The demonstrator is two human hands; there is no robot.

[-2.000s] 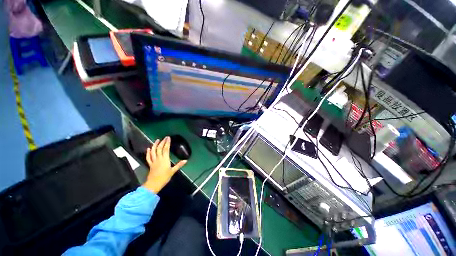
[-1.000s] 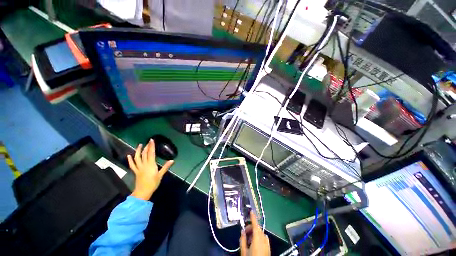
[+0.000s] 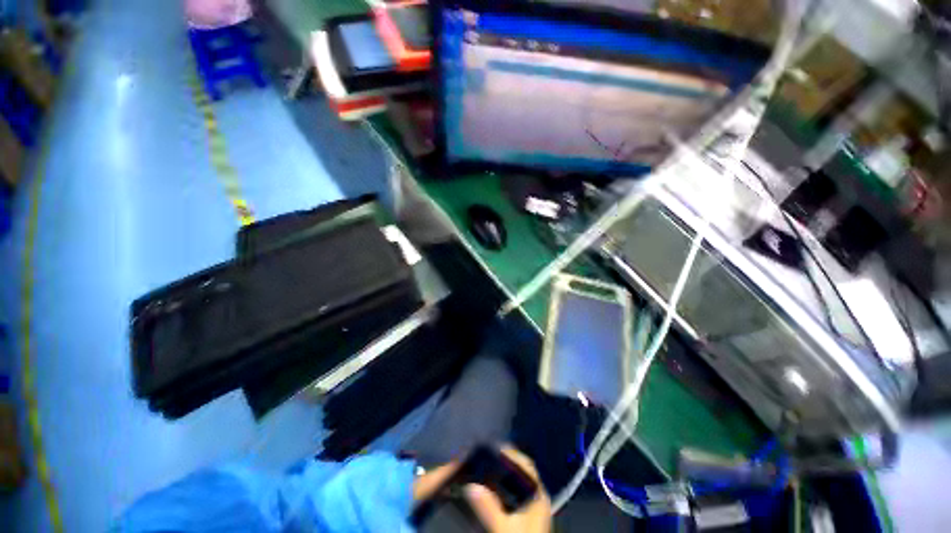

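Note:
The picture is blurred. A black phone [image 3: 488, 481] is between my hands at the bottom centre, over my lap. My left hand [image 3: 436, 481] comes from the blue sleeve and is at the phone's left side, partly hidden by it. My right hand [image 3: 518, 508] grips the phone's right side, with a finger or thumb across its face. The pale-edged coupler plate [image 3: 589, 341] lies at the bench edge with its grey-blue face bare. A white cable [image 3: 667, 325] runs down past the plate's right side.
Stacked black trays [image 3: 276, 302] stand at the left. A mouse [image 3: 487, 227] lies on the green bench [image 3: 511, 265] below the left monitor [image 3: 584, 104]. The silver-grey tester [image 3: 730, 281] is to the right. Blue cables [image 3: 720, 481] show at lower right. Blue floor lies at far left.
My left hand has left the mouse and my right hand has left the plate; both are now at the phone. The phone is off the plate. The view has swung left.

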